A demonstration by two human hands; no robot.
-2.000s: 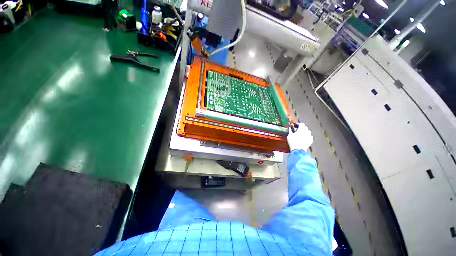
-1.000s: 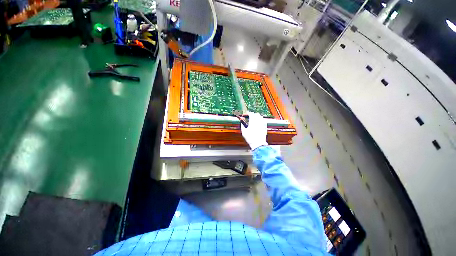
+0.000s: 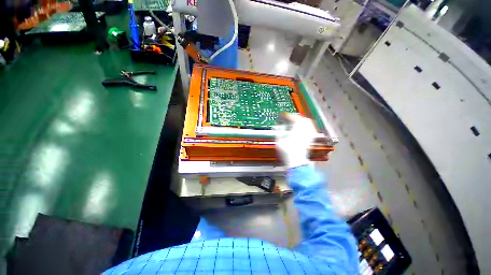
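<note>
A green circuit board (image 3: pixel 245 103) lies framed in the orange carrier (image 3: pixel 192 110) on the white machine stand. A pale clamp bar (image 3: pixel 318 111) lies along the carrier's right side, clear of the board. Another pale strip (image 3: pixel 237 131) runs along the board's near edge. My right hand (image 3: pixel 296 139), in a white glove and badly blurred, is over the carrier's near edge by the board's near right corner. A dark spot shows at its fingertips; I cannot tell if it holds anything. My left hand is out of the picture.
The green bench (image 3: pixel 75 134) is at left, with black-handled pliers (image 3: pixel 129 81), a tool box (image 3: pixel 155 52), a dark mat (image 3: pixel 70 246) and another board (image 3: pixel 59 22) on it. A black crate (image 3: pixel 379 244) is on the floor at right. A white machine (image 3: pixel 430 107) stands beyond.
The clamp bar went from the carrier's right side to across the board, and is now back at the right side. My right hand moved left with it, then back right, away from the bar's end.
</note>
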